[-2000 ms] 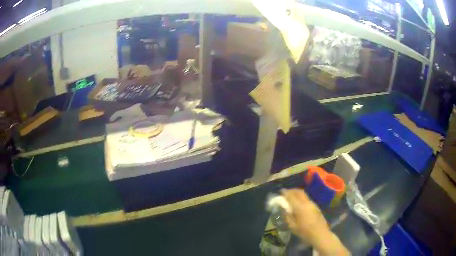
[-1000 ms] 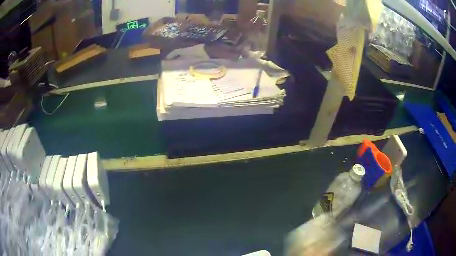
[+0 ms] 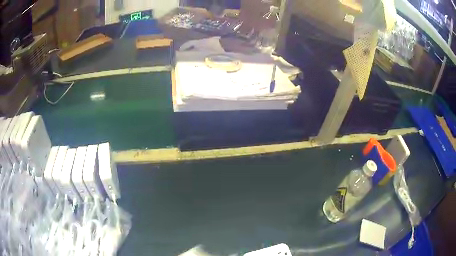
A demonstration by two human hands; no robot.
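Note:
No hand shows in the head view. A white power strip is cut off by the bottom edge, with only its rounded end showing. A pale wiping cloth, partly cut off, lies to its left at the bottom edge. A clear bottle with a white cap and a dark and yellow label stands on the dark green bench at the right. A small white block lies in front of it. Whether a hand holds the strip or the cloth is hidden below the frame.
Rows of white strips with bagged cords stand at the left. An orange and blue holder and a white block with bagged cable are behind the bottle. Papers lie on a black box beyond the rail. A blue bin is at lower right.
The view has swung right and down. The hand that was at the bottle has left the picture. The bottle stands alone, and the strip and cloth show at the bottom edge.

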